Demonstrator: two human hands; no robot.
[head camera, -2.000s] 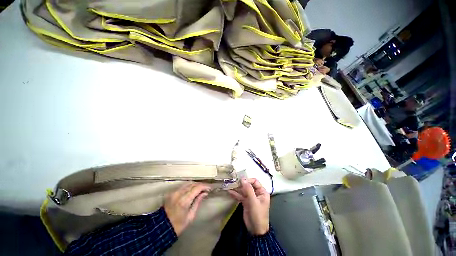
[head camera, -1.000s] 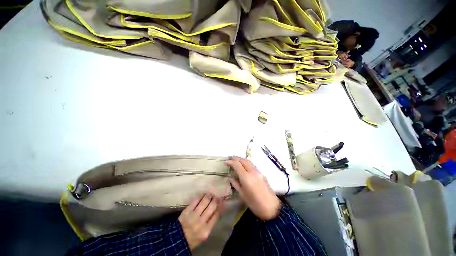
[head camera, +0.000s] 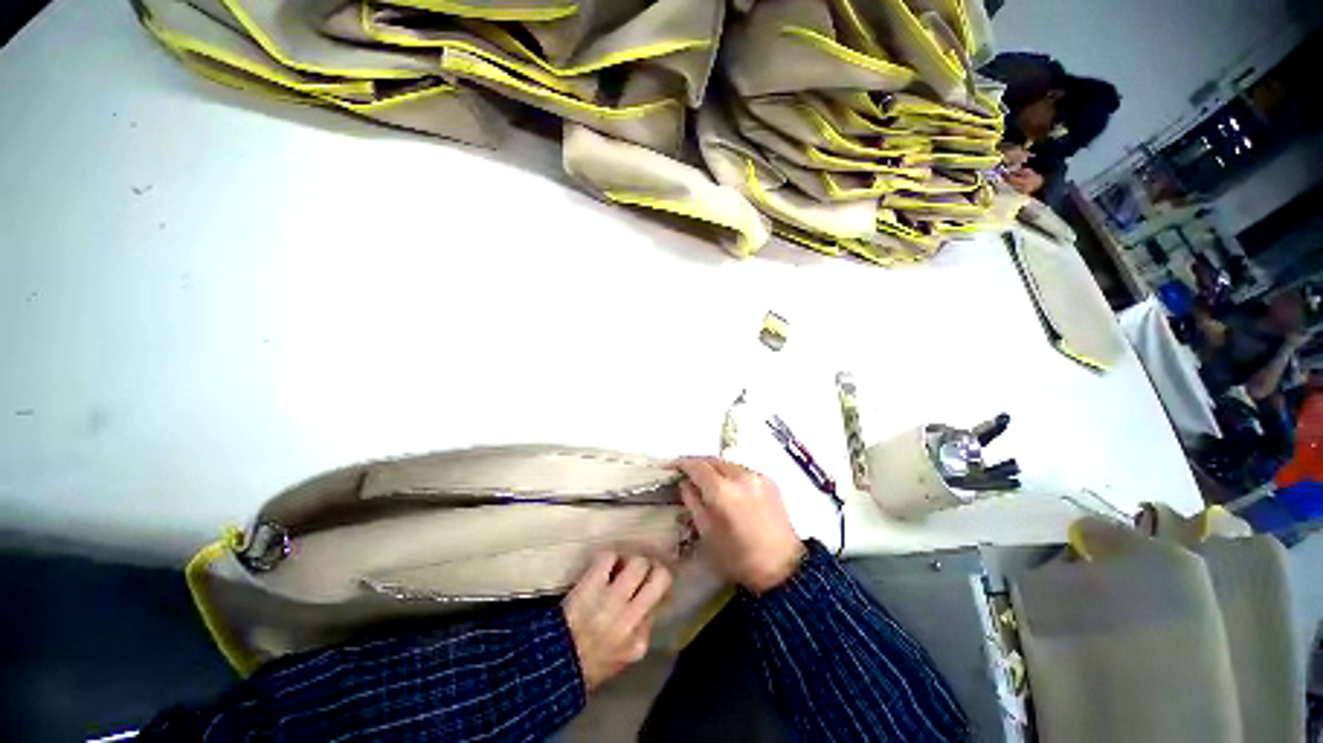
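Note:
A beige bag body (head camera: 334, 617) with yellow edging lies at the table's near edge, its mouth open. The taupe lining (head camera: 479, 552) shows inside, with a thin shiny zipper line (head camera: 435, 595) across it. A metal D-ring (head camera: 267, 546) sits at the left mouth corner. My right hand (head camera: 743, 520) grips the bag mouth's right corner, fingers over the rim. My left hand (head camera: 617, 617) holds the near side of the mouth with bent fingers; its fingertips are close to the lining. The right corner's fittings are mostly hidden by my right hand.
A heap of stacked bags (head camera: 624, 131) lies at the back. Dark pronged snips (head camera: 802, 453), a tan strip (head camera: 852, 428), a small yellowish block (head camera: 775, 331) and a tool cup (head camera: 914, 472) stand right of centre. Taupe panels (head camera: 1132, 639) lie at right. A person (head camera: 1048, 116) sits beyond.
My right hand has moved from pinching at the right corner to gripping over the rim, palm down. My left hand has shifted right along the near side. The mouth is opened wider.

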